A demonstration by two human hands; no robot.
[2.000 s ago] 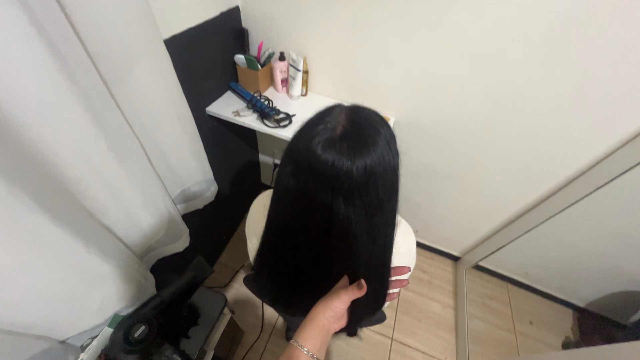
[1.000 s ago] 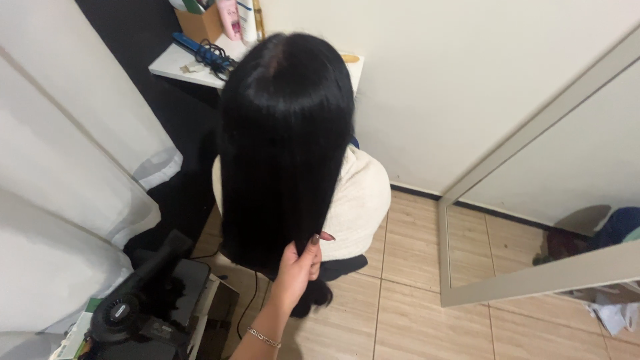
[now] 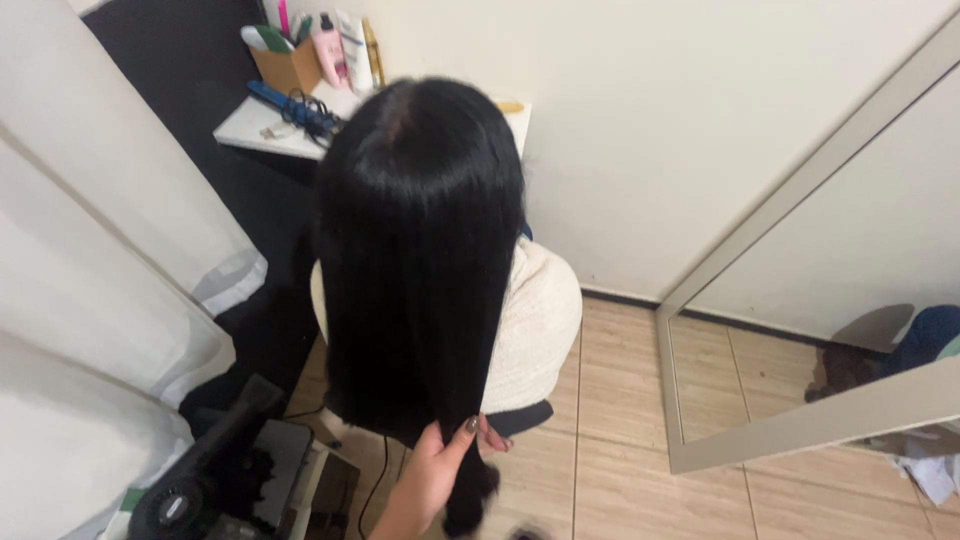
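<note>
Long, straight black hair (image 3: 420, 247) hangs down the back of a person in a cream top (image 3: 536, 322), seen from behind and above. At bottom centre my left hand (image 3: 435, 457) pinches a gathered lock near its lower end, with the thumb in front and fingertips showing past the right edge. The lock's dark ends (image 3: 469, 499) hang below my fingers. My right hand is not in view.
A white shelf (image 3: 247, 127) holds a blue hair straightener (image 3: 281, 101), a cardboard box (image 3: 289, 69) and several bottles. A black hair dryer (image 3: 187, 480) lies lower left. White curtains (image 3: 97, 225) hang left; a framed mirror (image 3: 675, 375) stands right.
My left hand's fingers, spread behind the hair two seconds ago, have closed in around a narrower gathered lock. The view has shifted.
</note>
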